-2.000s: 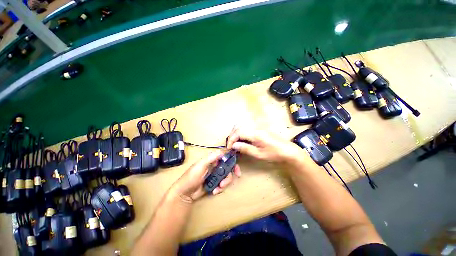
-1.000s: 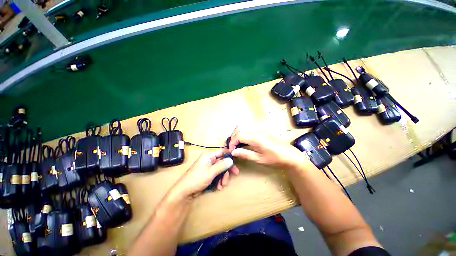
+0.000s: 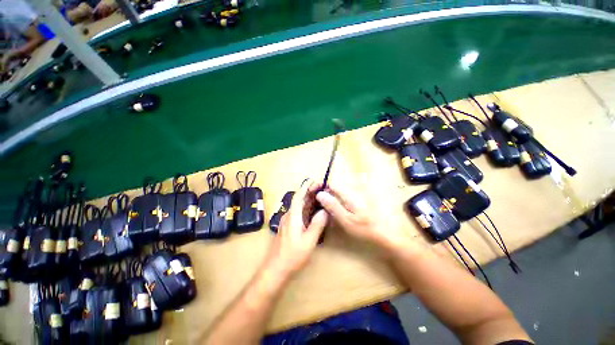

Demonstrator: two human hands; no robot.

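My left hand (image 3: 295,232) is closed around a dark unit, mostly hidden between my hands. My right hand (image 3: 350,217) touches it, fingertips pinched at the base of a thin black cable (image 3: 331,162). The cable sticks up and away from my fingers, its tip blurred over the belt edge. A black unit (image 3: 282,210) with an orange mark shows just left of my left hand, partly covered by it; I cannot tell whether it is the held one or a separate one on the bench.
Rows of black units with looped cables (image 3: 248,207) stand at left. A group of black units with loose cables (image 3: 418,162) lies at right on the cardboard-covered bench (image 3: 364,269). Beyond are a green belt (image 3: 270,94) with a black unit (image 3: 144,103), a pale rail (image 3: 222,58) and a person's arm (image 3: 27,46).
The view has shifted, so the bench things appear further right. The cable now points up and away instead of left. A black unit now shows left of my left hand.
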